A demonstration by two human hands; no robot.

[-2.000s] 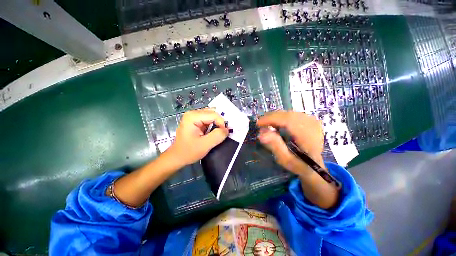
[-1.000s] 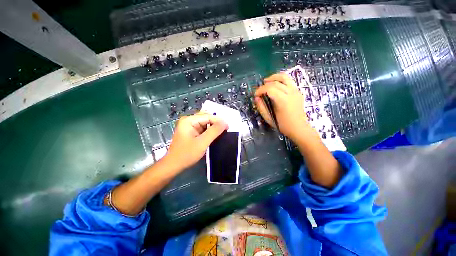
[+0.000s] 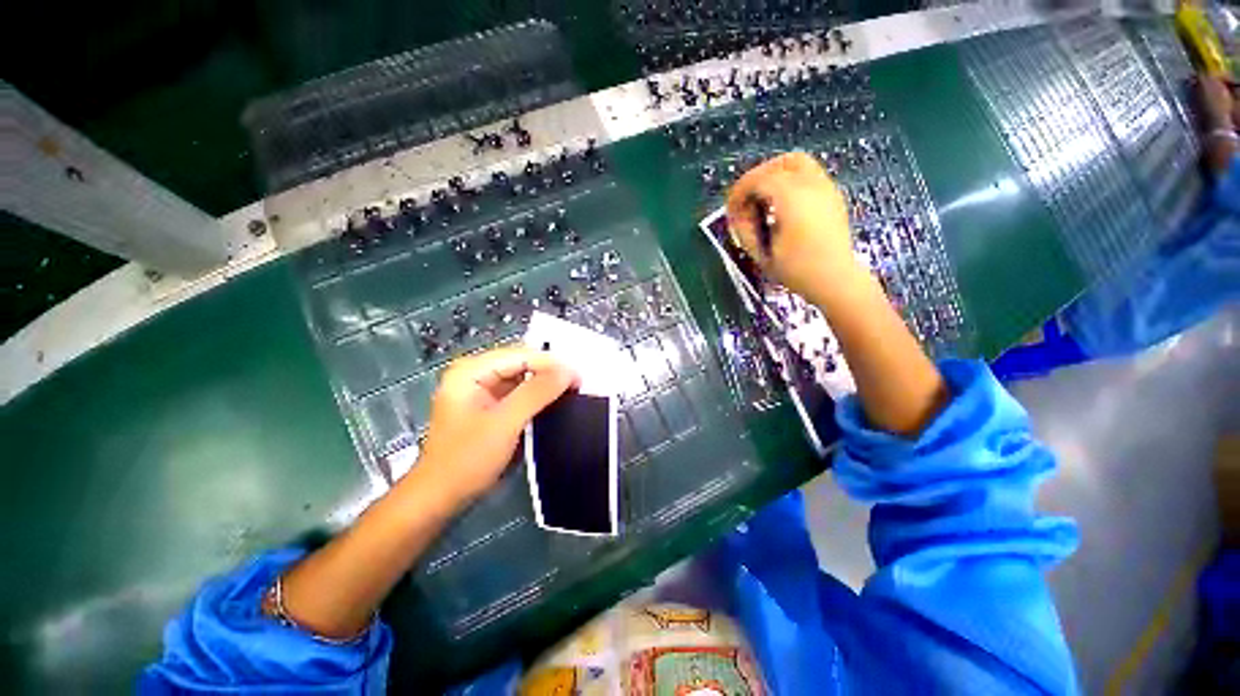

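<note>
My left hand pinches a palm-sized white sheet with a large black block between thumb and fingers, over the near part of the working blister tray. My right hand is over the full blister tray, fingers curled around the dark tweezers, which show only in part. Whether it also holds a small component is hidden. White strips with a dark part lie by the full tray, partly under small dark components.
A white rail crosses the green bench, with small dark components on it. An upper clear tray lies beyond it. A pale post stands left. Empty clear trays and another person's blue sleeve are at right.
My right hand has moved from the working tray to above the full tray at the right. My left hand keeps the sheet, which has swung from tilted to flatter. The view has shifted.
</note>
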